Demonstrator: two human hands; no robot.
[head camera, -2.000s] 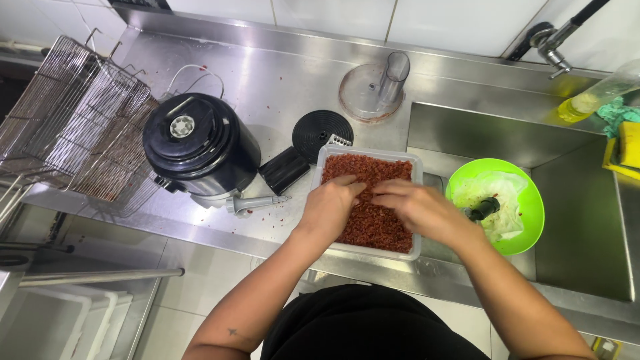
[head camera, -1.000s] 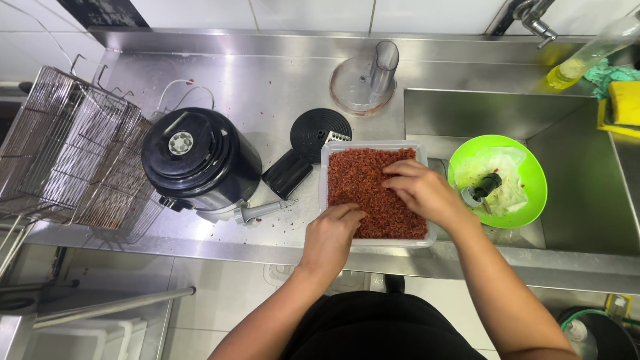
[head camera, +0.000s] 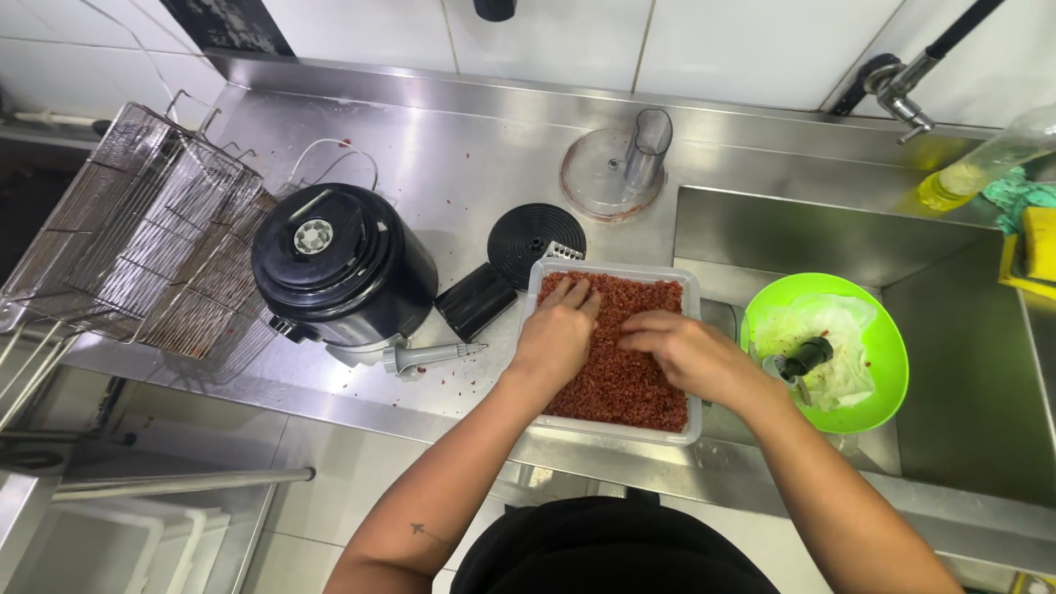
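Note:
A white plastic tub (head camera: 695, 412) full of reddish-brown crumbled food (head camera: 615, 396) stands on the steel counter by the sink's left edge. My left hand (head camera: 563, 330) lies on the crumbs in the tub's upper left part, its fingers spread a little. Over the right half, my right hand (head camera: 681, 346) touches the crumbs with bent fingertips; whether it pinches any is unclear. Behind the tub are a black grooved disc (head camera: 528, 239), a metal grater insert (head camera: 565, 252) and a clear lid with a feed tube (head camera: 615, 177). A black plastic pusher (head camera: 476, 301) lies just left of the tub.
Left are a black food processor base (head camera: 346, 264), a grey spindle (head camera: 433, 355) and wire fryer baskets (head camera: 148, 239). In the steel sink (head camera: 965, 355) sits a green bowl (head camera: 891, 355) holding whitish film and a blade hub. A faucet (head camera: 899, 95) and a bottle of yellow liquid (head camera: 949, 186) are at right.
My left hand has moved from the tub's near edge up to its upper left part. The right hand remains over the right side of the crumbs.

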